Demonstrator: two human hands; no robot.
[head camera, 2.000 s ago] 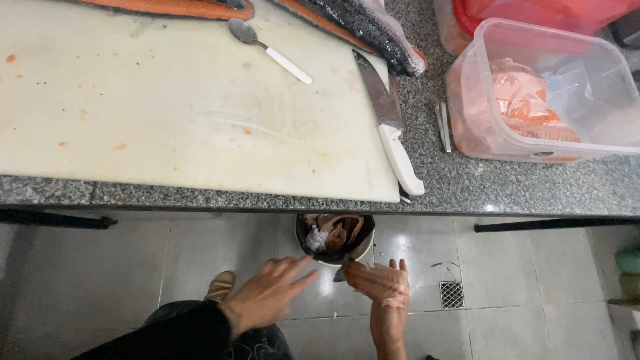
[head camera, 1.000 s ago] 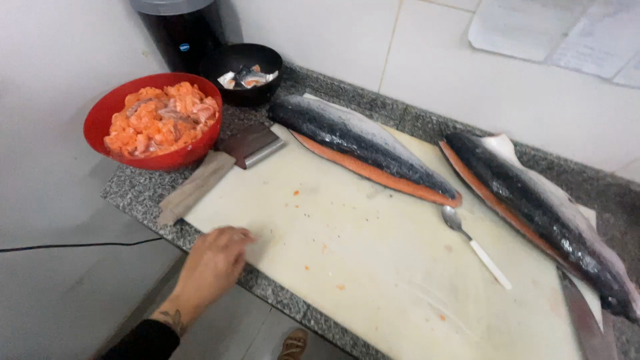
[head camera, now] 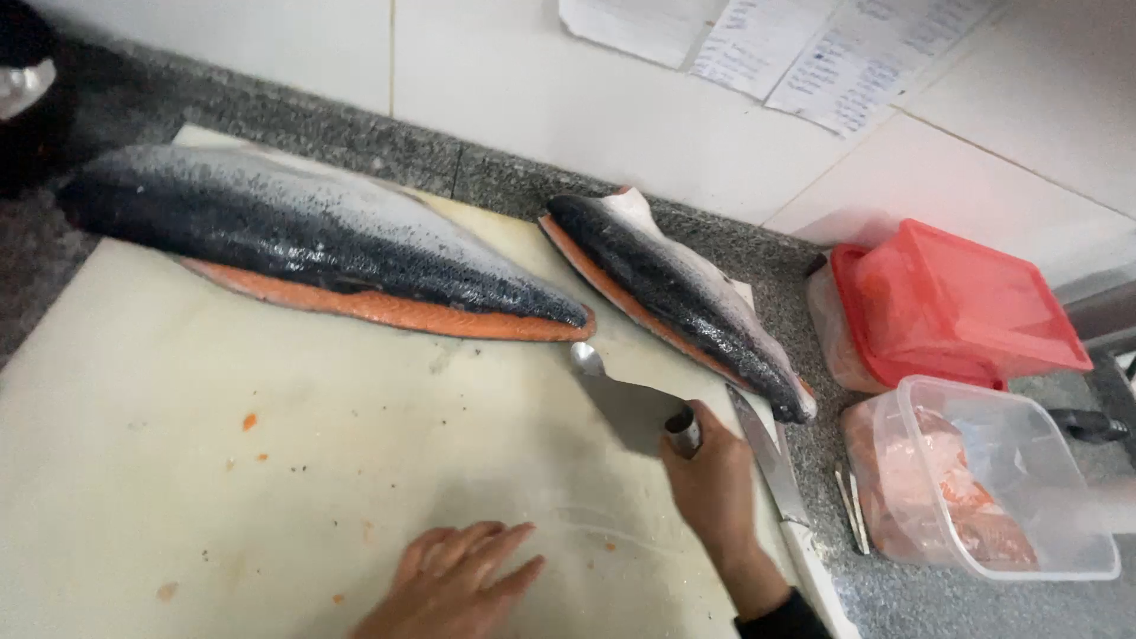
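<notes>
My right hand [head camera: 710, 479] is closed around the rolled end of a metal bench scraper [head camera: 635, 410], whose blade is over the white cutting board [head camera: 293, 506] and partly covers a metal spoon [head camera: 586, 357]. My left hand [head camera: 457, 577] is low over the board, fingers spread, holding nothing. Two salmon sides lie skin up at the board's back: a large one [head camera: 337, 240] at left and another [head camera: 674, 293] to the right of the spoon. A white-handled knife [head camera: 770, 448] lies along the board's right edge. Small orange fish scraps [head camera: 249, 422] dot the board.
Right of the knife are metal tweezers [head camera: 854, 513] and a clear plastic tub [head camera: 1003, 568] with wrapped pink fish. Behind it stands a container with a red lid [head camera: 972, 306]. A tiled wall with handwritten sheets [head camera: 763, 49] rises behind the granite counter. A dark bowl is partly seen top left.
My right hand has come into view holding the scraper, which lay by the red bowl one second ago. My left hand is now over the board. The view has swung right.
</notes>
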